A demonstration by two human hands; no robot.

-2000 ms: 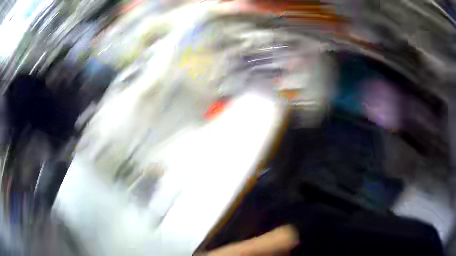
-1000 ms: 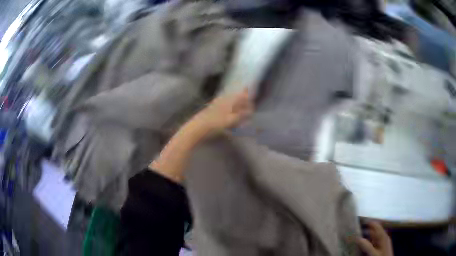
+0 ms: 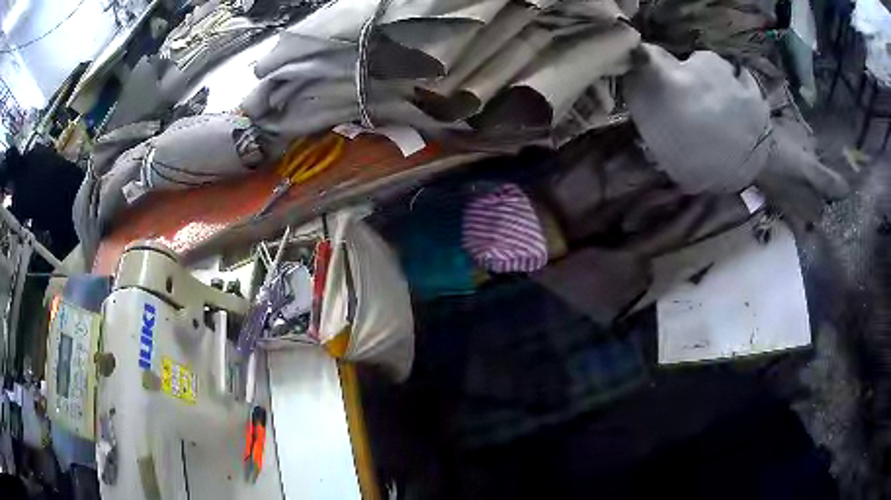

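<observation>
Neither of my hands is in the picture. The cream sewing machine (image 3: 156,391) with blue JUKI lettering and a yellow sticker stands at the lower left. Orange-red thread snips (image 3: 255,441) lie on its bed. Piled grey-brown cloth pieces (image 3: 313,78), some tied in bundles, cover the surface behind the machine. Yellow-handled scissors (image 3: 311,159) lie on the orange-brown surface (image 3: 220,207) in front of the pile. The needle area is cut off or hidden.
A pale cloth pouch (image 3: 376,298) hangs at the table edge beside small tools (image 3: 288,293). A pink-striped cloth item (image 3: 504,229) lies on dark cloth at centre. A white board (image 3: 735,298) is at right. The control panel (image 3: 73,366) is at far left.
The view has swung to the machine's right end and the side surface. Both hands and the grey-brown panel seen one second ago are out of the picture.
</observation>
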